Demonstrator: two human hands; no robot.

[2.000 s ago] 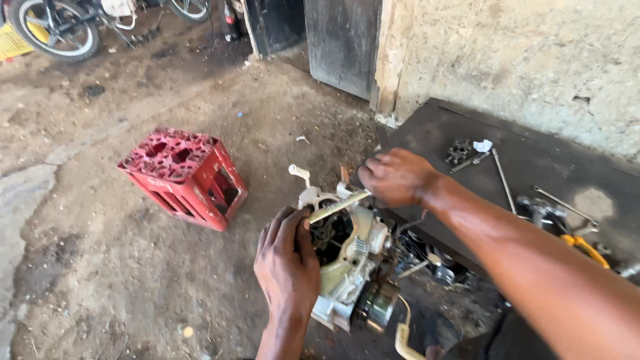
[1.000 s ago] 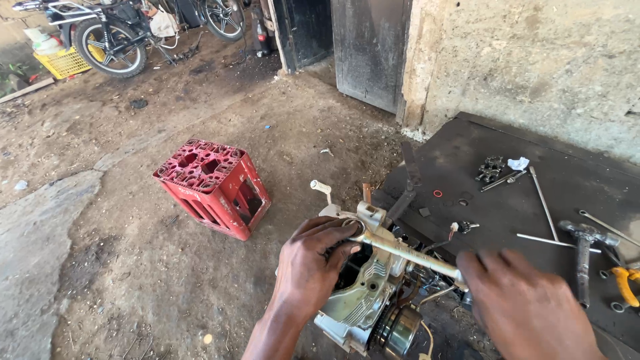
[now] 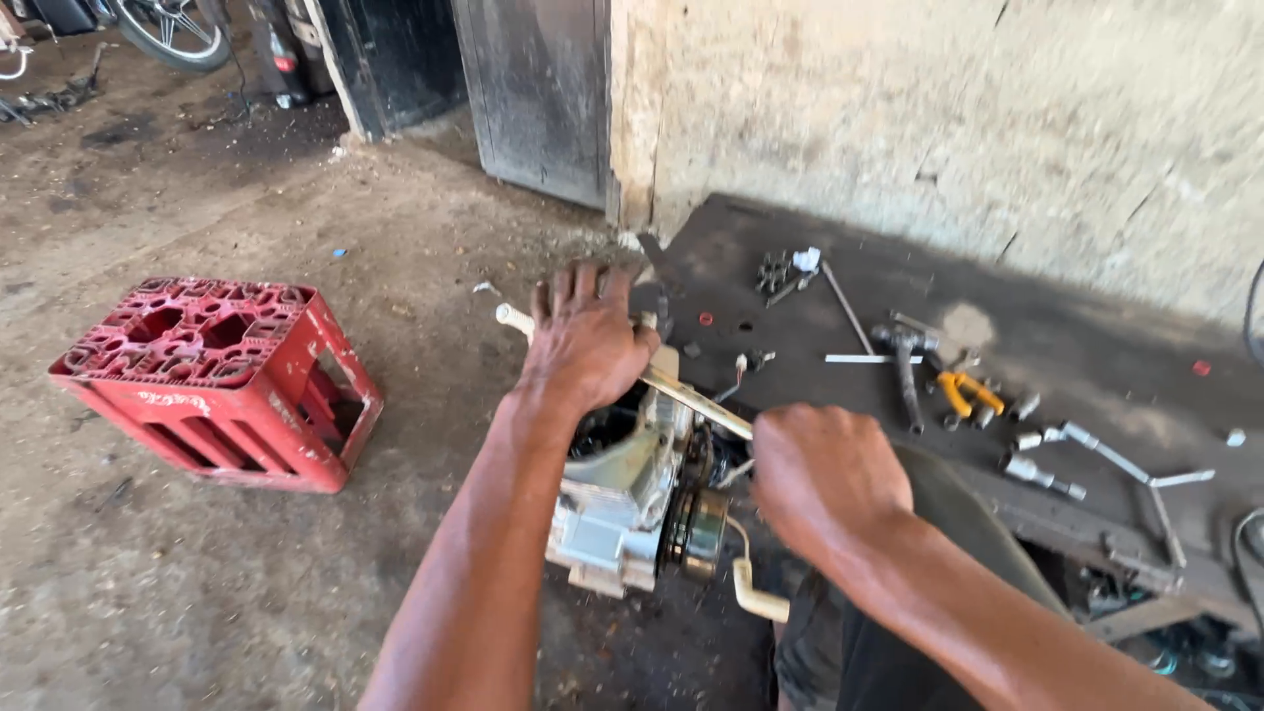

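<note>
A small metal engine (image 3: 617, 494), its top open and dark inside, stands at the corner of the dark bench. My left hand (image 3: 590, 341) lies over its upper end, fingers spread, pressing on the head of a long metal tool, which it partly hides. The pale bar of that tool (image 3: 696, 400), probably a wrench handle, runs right and down into my right hand (image 3: 829, 479), which is closed around its end. A round metal part (image 3: 706, 533) juts from the engine's right side, beside a cream-coloured spark plug cap (image 3: 758, 592) on a lead.
A hammer (image 3: 904, 375), pliers with orange handles (image 3: 968, 392), sockets (image 3: 1042, 477), a jointed metal tool (image 3: 1111, 456) and small parts (image 3: 775, 272) lie on the bench (image 3: 1086, 346) along the wall. A red plastic crate (image 3: 247, 415) stands on the ground at left; a motorcycle wheel (image 3: 178, 35) is behind.
My left hand has moved from beside the bar's engine end to lie on top of it, fingers spread. My right hand still grips the other end. The view has shifted.
</note>
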